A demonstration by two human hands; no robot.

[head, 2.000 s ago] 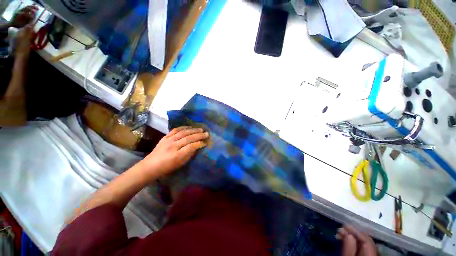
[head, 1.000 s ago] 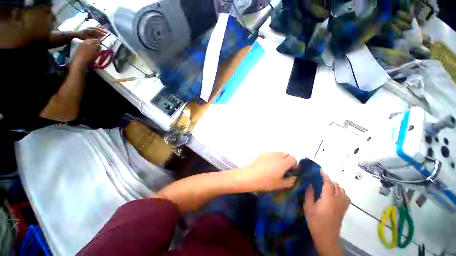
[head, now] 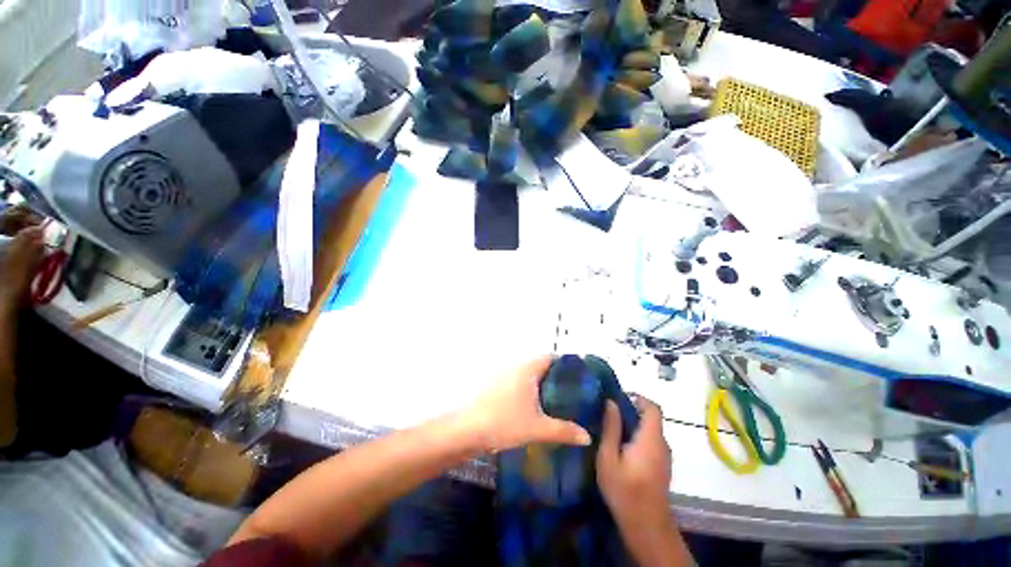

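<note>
A blue, dark and yellowish plaid cut piece (head: 545, 476) is bunched and folded between my two hands at the table's front edge, its lower part hanging toward my lap. My left hand (head: 521, 408) grips its upper left side with thumb and fingers. My right hand (head: 636, 456) grips its right side. The white sewing machine head (head: 665, 277) stands just behind and right of my hands; its needle area (head: 665, 341) is too small and blurred to make out.
Yellow and green handled scissors (head: 745, 426) and small snips (head: 834, 478) lie at right. A phone (head: 497, 216) lies behind my hands. Heaped plaid pieces (head: 521, 83) are at the back. At left are a white strip (head: 297, 216) on plaid cloth, another machine (head: 150, 188) and a person's arm (head: 13, 299).
The view has swung right and up. The plaid piece, spread under my left hand two seconds ago, is now folded up and held in both hands.
</note>
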